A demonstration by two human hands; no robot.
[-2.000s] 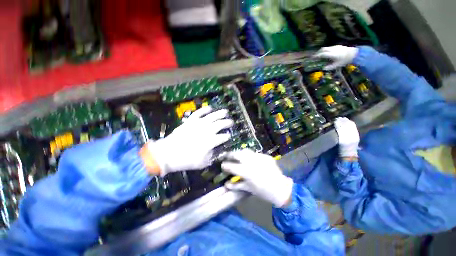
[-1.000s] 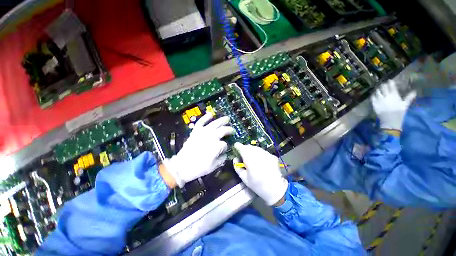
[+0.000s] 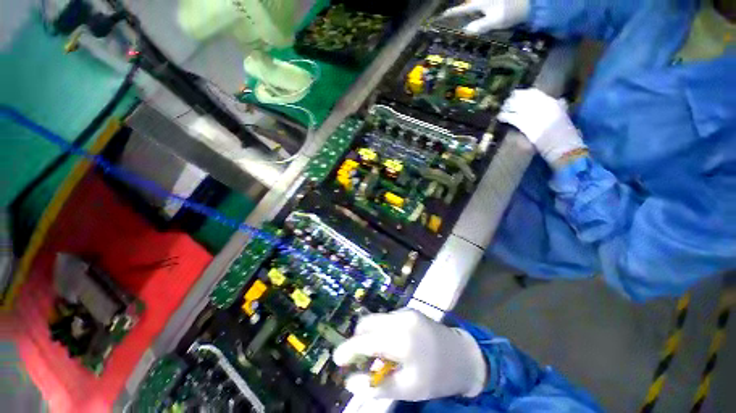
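Note:
My right hand (image 3: 416, 355), in a white glove, is at the near edge of a green circuit board (image 3: 327, 310). Its fingers are closed around a yellow stick (image 3: 382, 371), of which only a short part shows. The board lies in a black pallet, with yellow-orange capacitors (image 3: 254, 297), yellow-taped transformers (image 3: 300, 298) and a white bar (image 3: 347, 244) along its side. A green panel board (image 3: 242, 270) lies along the pallet's far edge. Whether my fingertips touch the board cannot be told. My left hand is not in view.
More boards (image 3: 387, 173) lie along the metal rail (image 3: 460, 262). A blue coiled cord (image 3: 194, 206) crosses above the line. A red mat (image 3: 173, 282) with an assembly (image 3: 93, 310) is at left. A coworker's gloved hands (image 3: 541, 121) are at the upper right.
The view has turned and shifted, so the line runs more steeply. My left hand, over the board before, is out of the picture. My right hand still holds the yellow stick.

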